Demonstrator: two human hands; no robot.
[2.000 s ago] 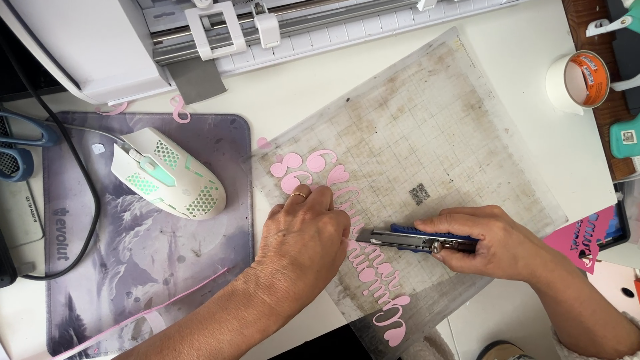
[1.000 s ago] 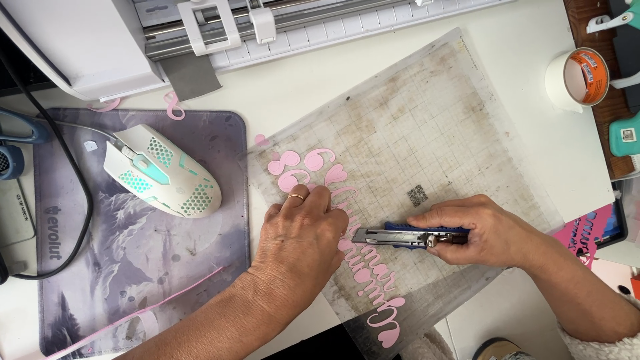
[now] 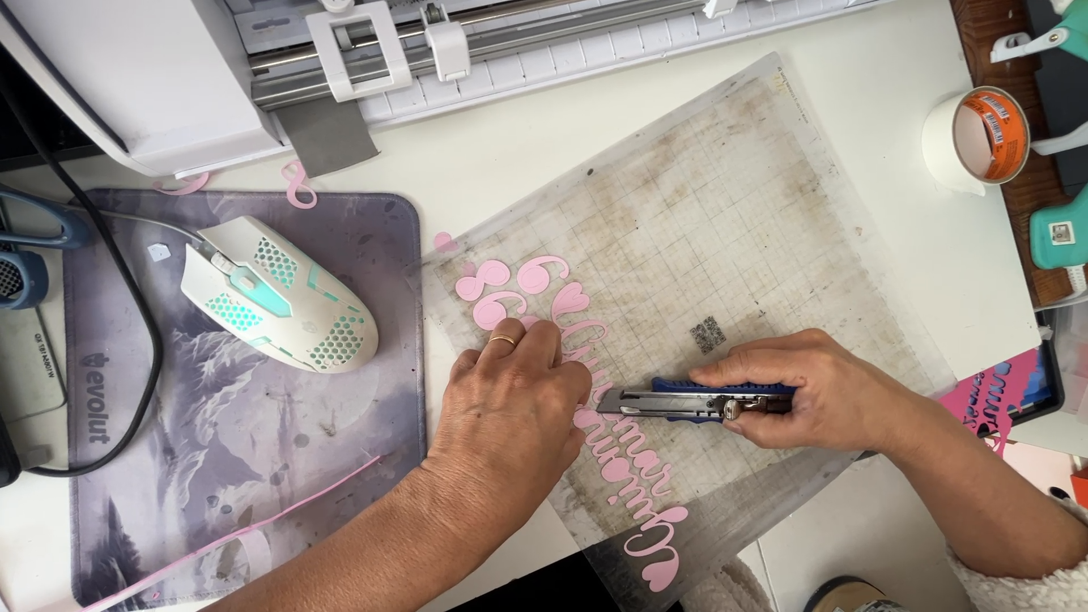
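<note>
A snap-off utility knife [image 3: 697,401] with a blue handle is in my right hand [image 3: 799,391], its tip at the pink cut-out lettering [image 3: 633,467]. The lettering lies on a worn, translucent gridded cutting mat [image 3: 714,212]. My left hand [image 3: 518,399] rests on the mat's left side over part of the lettering, fingertips curled down; whether they pinch an edge is hidden. Pink cut-out numerals [image 3: 535,274] lie on the mat just beyond my left fingers. A small dark speckled patch [image 3: 707,335] is on the mat above the knife.
A white cutting machine [image 3: 399,59] spans the far edge. On the left, a computer mouse [image 3: 280,293] sits on a grey mouse pad [image 3: 340,442], with a black cable and a pink strip [image 3: 255,527]. A tape roll [image 3: 977,136] stands at the right, near pink cut paper [image 3: 990,399].
Both hands keep nearly the same places on the mat. The knife stays in my right hand, its tip at the lettering.
</note>
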